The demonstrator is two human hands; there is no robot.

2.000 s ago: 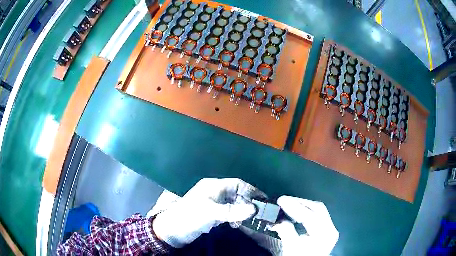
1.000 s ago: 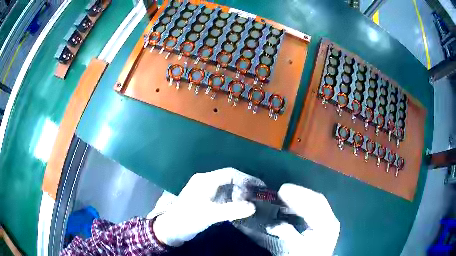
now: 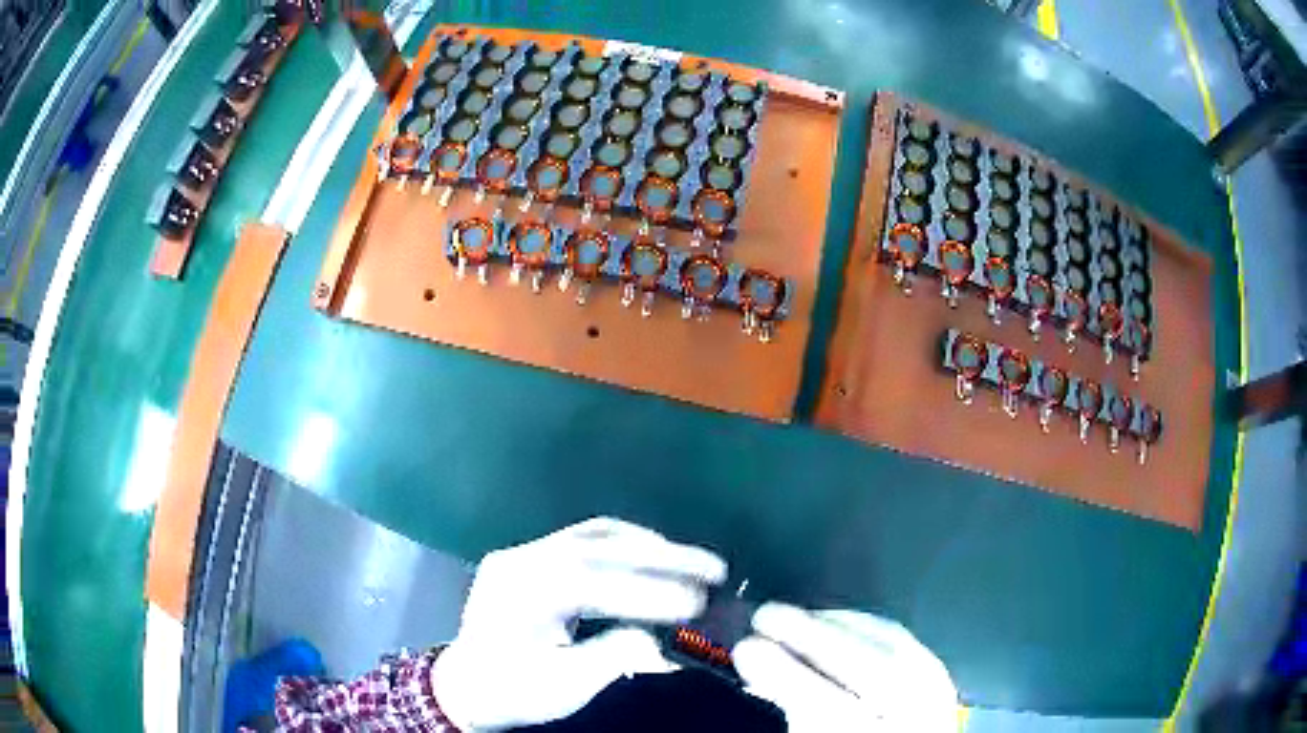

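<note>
My left hand (image 3: 581, 616), in a white glove, holds the left side of a dark grey block, the assembled inductor (image 3: 710, 630). Ribbed copper winding shows in its side facing me, and a small silver lead sticks up at its top. My right hand (image 3: 846, 666), also gloved and partly cut off by the bottom edge, grips its right side. The fingers hide much of the block.
The left carrier board (image 3: 516, 337) and right carrier board (image 3: 989, 451) hold rows of dark cores, the nearer ones with copper coils. An empty-looking orange strip (image 3: 215, 415) lies at left. A narrow strip beyond it holds several finished blocks (image 3: 212, 126).
The block has been turned in my hands, so copper ribs now face me and a lead points up. The boards appear shifted slightly left as the view moved.
</note>
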